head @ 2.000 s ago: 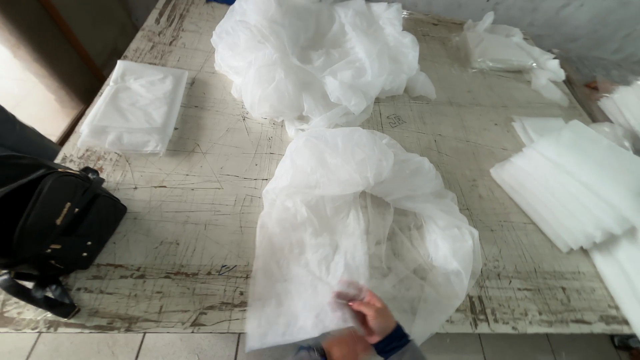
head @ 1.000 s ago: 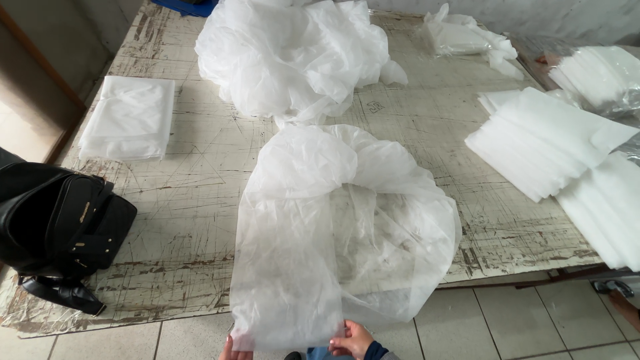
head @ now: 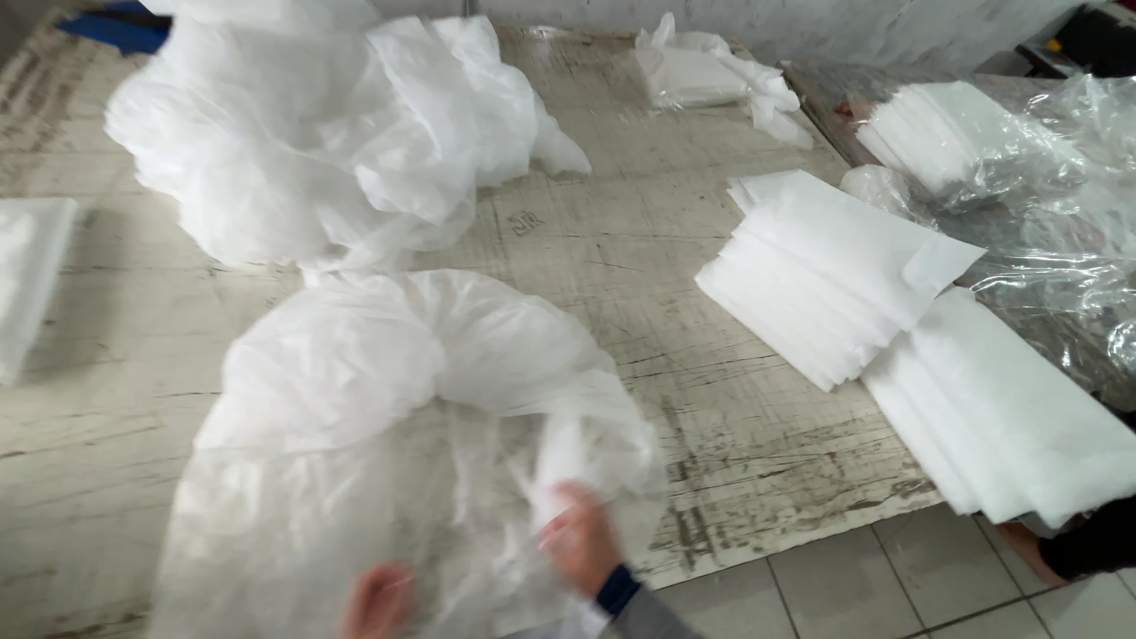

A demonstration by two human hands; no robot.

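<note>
A sheer white fabric piece (head: 328, 373) lies in a curved heap at the near part of the table, its upper edge bunched and its lower part thin and see-through. My right hand (head: 581, 537), with a dark blue cuff at the wrist, is closed on the fabric at its right side. Low in the view, my left hand (head: 380, 599) is blurred and partly cut off by the lower edge, over the thin part of the fabric; its grip is unclear. Beyond them a large crumpled heap of the same white material (head: 337, 133) touches the near piece.
Folded white sheets (head: 834, 266) and another stack (head: 1003, 408) lie at the right. Further right are sheets in clear plastic (head: 967, 142). A small plastic-wrapped packet (head: 701, 75) is at the back, a folded packet (head: 31, 275) at left. Another person's hand (head: 1029, 550) shows at lower right.
My right hand has moved up and right from the fabric's near edge, and my left hand has also moved. The view has shifted toward the right side of the table.
</note>
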